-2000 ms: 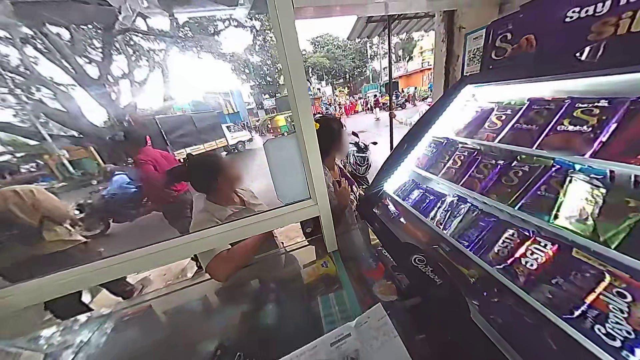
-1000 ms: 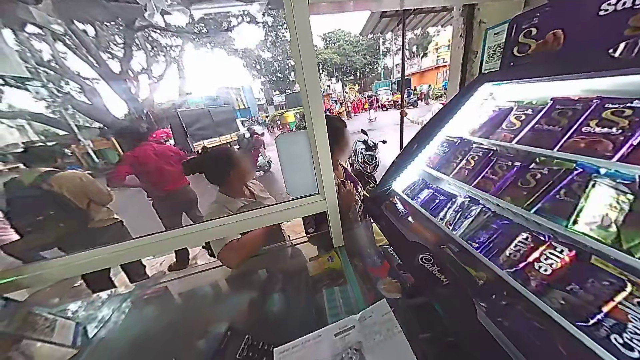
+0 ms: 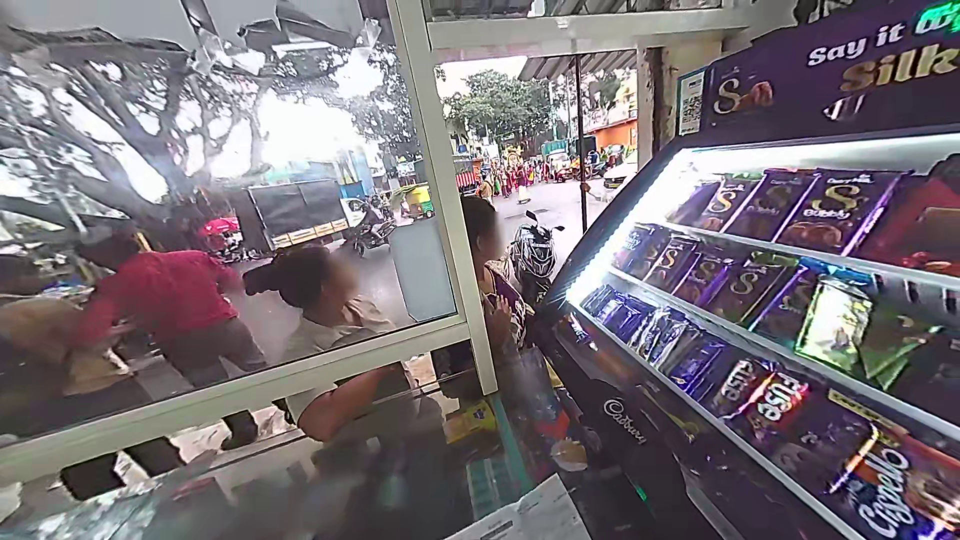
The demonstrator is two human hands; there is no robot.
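Observation:
Neither my left hand nor my right hand shows in the head view. At the right stands a lit Cadbury chocolate display case with rows of chocolate bars on its shelves. A glass counter spans the bottom, blurred by reflections. A printed paper lies at its near edge, partly cut off by the frame. A yellow packet shows at the counter beside the window post.
A white-framed glass window rises beyond the counter. Outside it are a person in a light top, a person in a red shirt and another person by the opening. A parked motorcycle stands on the street.
The view has tilted and shifted somewhat, and less of the printed paper shows. Outside, the person in the red shirt, upright one second ago, now leans to the left.

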